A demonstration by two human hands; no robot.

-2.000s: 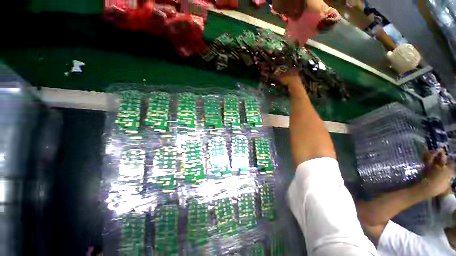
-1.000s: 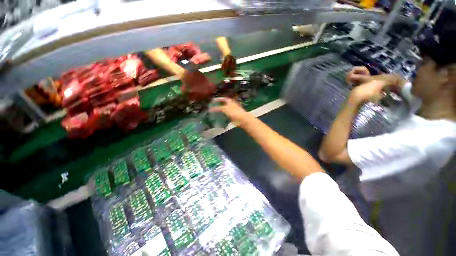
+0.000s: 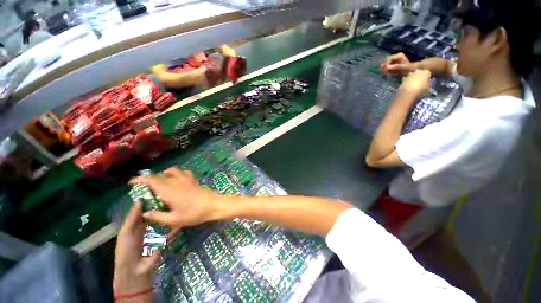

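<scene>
My right hand (image 3: pixel 184 198) reaches in from the right and grips a small handful of green circuit boards (image 3: pixel 146 196) above the far left corner of the tray. My left hand (image 3: pixel 135 254), with a red cord at the wrist, is upright just below it, its fingertips close to the boards. A silvery white piece shows between its thumb and fingers; whether it holds this piece is unclear. The clear blister tray (image 3: pixel 261 231) lies beneath with green boards in its pockets. My hands and right forearm hide part of it.
A loose board pile (image 3: pixel 237 109) lies on the green belt beyond the tray, with red bubble bags (image 3: pixel 118 121) to its left. A neighbour's tray stack (image 3: pixel 356 89) and a person in white stand at the right. A bluish stack (image 3: pixel 44 275) is at lower left.
My right hand has moved from the board pile back left over the tray and now holds boards. My left hand has come into view. The hands opposite have moved away from the pile.
</scene>
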